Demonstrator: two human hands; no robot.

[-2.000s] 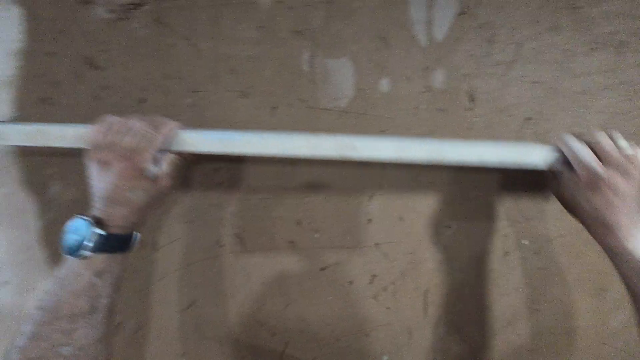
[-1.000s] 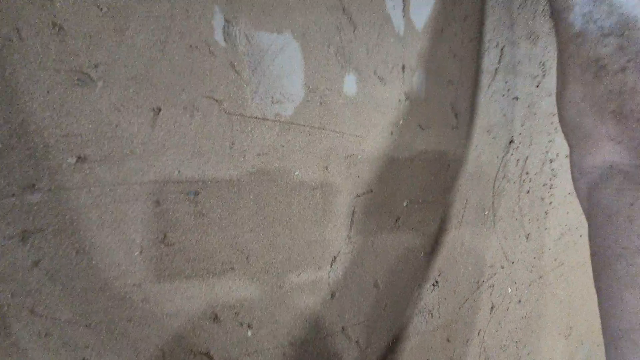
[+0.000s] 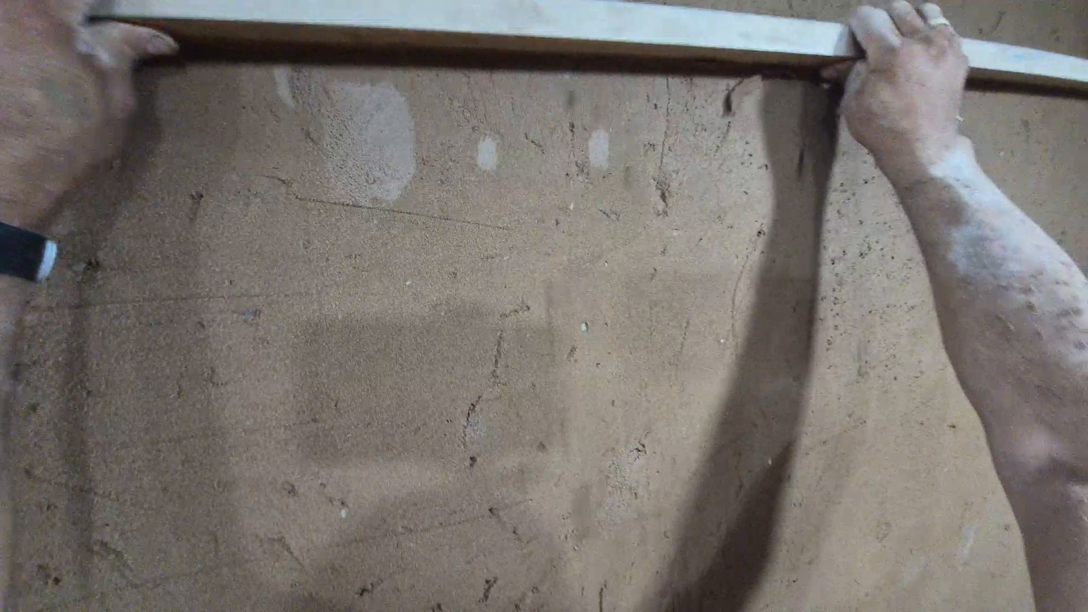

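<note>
A long pale straight bar (image 3: 510, 27), perhaps a plasterer's straightedge, lies across the top of the view against a brown plastered wall (image 3: 425, 357). At the upper left my left hand (image 3: 64, 110) grips the bar, its thumb along the lower edge; a dark watch strap circles that wrist. My right hand (image 3: 905, 81), with a ring on one finger, is closed over the bar at the upper right. The bar runs on past the right hand to the frame's edge. Its left end is hidden by the left hand or out of view.
The wall surface bears pits, scratches and thin cracks. A large pale patch (image 3: 374, 140) and two small ones (image 3: 487, 154) show below the bar. Shadows of the arm and bar fall on the wall. My right forearm (image 3: 994, 255) has whitish dust on it.
The bar and my left hand, out of view one second ago, are back in view. The right hand now grips inward from the bar's visible right part, not at its end as two seconds ago.
</note>
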